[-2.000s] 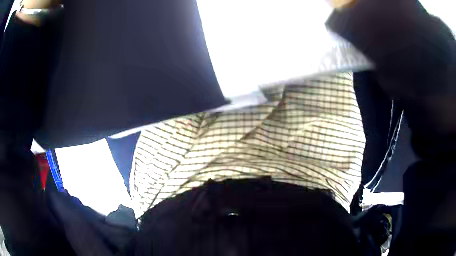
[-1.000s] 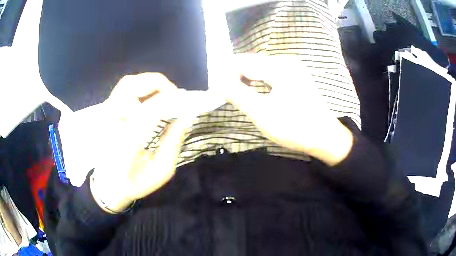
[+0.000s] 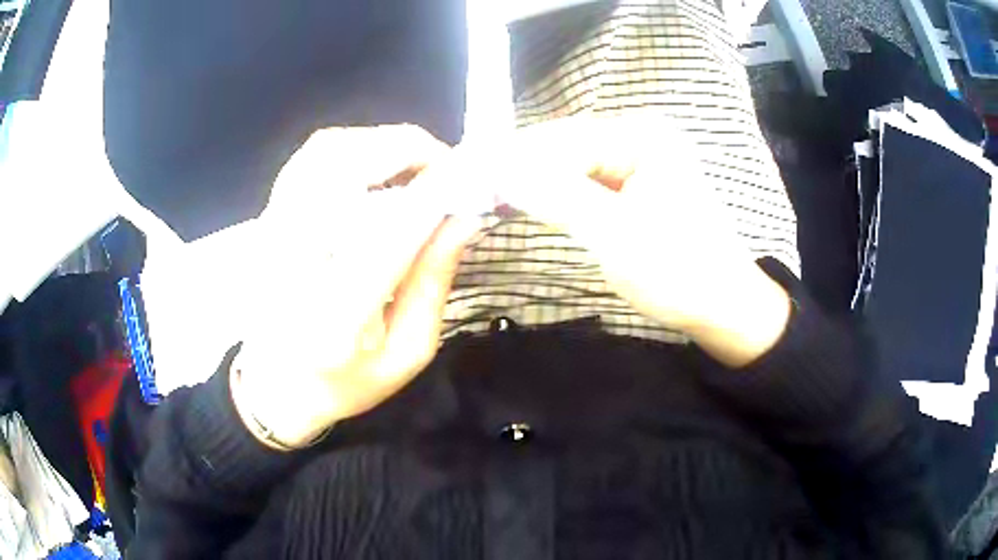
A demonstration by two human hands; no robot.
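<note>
A dark panel [image 3: 285, 77] lies at the upper left, with a white piece [image 3: 489, 77] showing as a border along its right side. My left hand [image 3: 350, 252] is at the panel's lower right corner, fingers bent. My right hand [image 3: 624, 219] meets it over the lap, at the lower end of the white border. Both hands are washed out by glare. The fingertips are close together, and whether they pinch the layers' edge cannot be made out.
Checked cloth [image 3: 646, 66] covers the lap. A stack of dark panels with white edges [image 3: 930, 252] is low at the right. A blue crate edge [image 3: 138, 339] and a red item [image 3: 99, 405] are at the left. Grey-white bars [image 3: 797, 44] stand at the upper right.
Two seconds ago the panel was raised over the lap with hands far apart; now it lies farther forward and the hands are together. Since one second ago, the left hand has shifted slightly right.
</note>
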